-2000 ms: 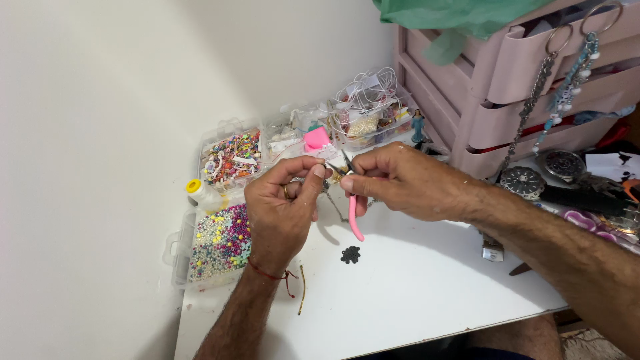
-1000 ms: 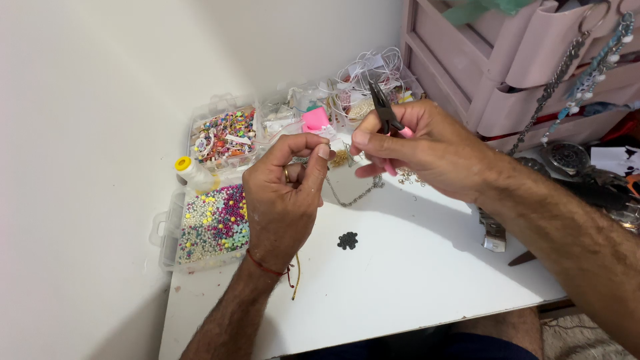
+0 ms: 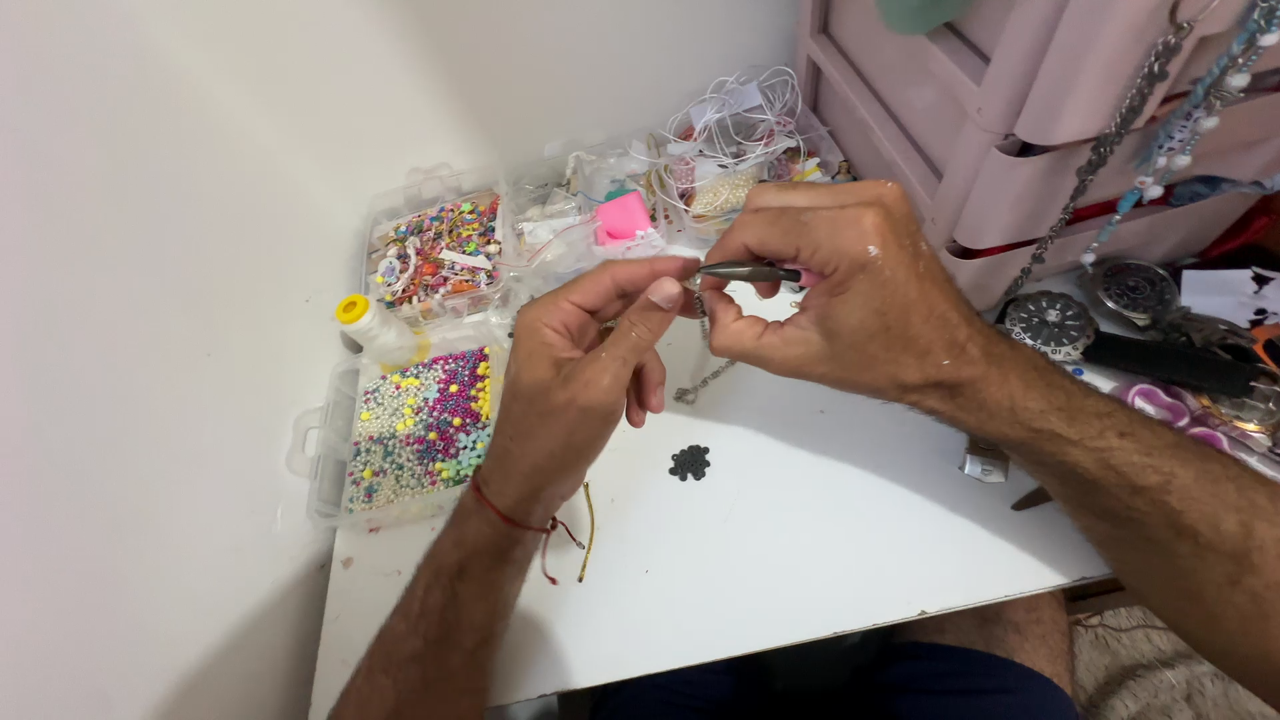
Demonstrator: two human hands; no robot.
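My left hand (image 3: 590,370) pinches the end of a silver-coloured metal chain (image 3: 706,382) between thumb and forefinger; the chain hangs down toward the white tabletop. My right hand (image 3: 840,290) is closed around pliers (image 3: 748,272) with pink handles, mostly hidden in the palm. Their dark jaws point left, close to the left fingertips, and the right thumb and forefinger come near the chain's upper end. Whether the jaws grip a link cannot be made out. Below the hands, a small black flower-shaped piece (image 3: 689,463) lies on the table.
Clear boxes of beads (image 3: 420,430) and mixed charms (image 3: 440,250) stand at left beside a yellow-topped thread spool (image 3: 372,325). Bagged supplies, a pink block (image 3: 623,218) and white cord (image 3: 745,110) lie behind. Pink drawers (image 3: 900,130) and wristwatches (image 3: 1048,322) are at right.
The pliers have swung from pointing upward, away from the left hand, to pointing left beside its fingertips. The right hand has come closer to the left one.
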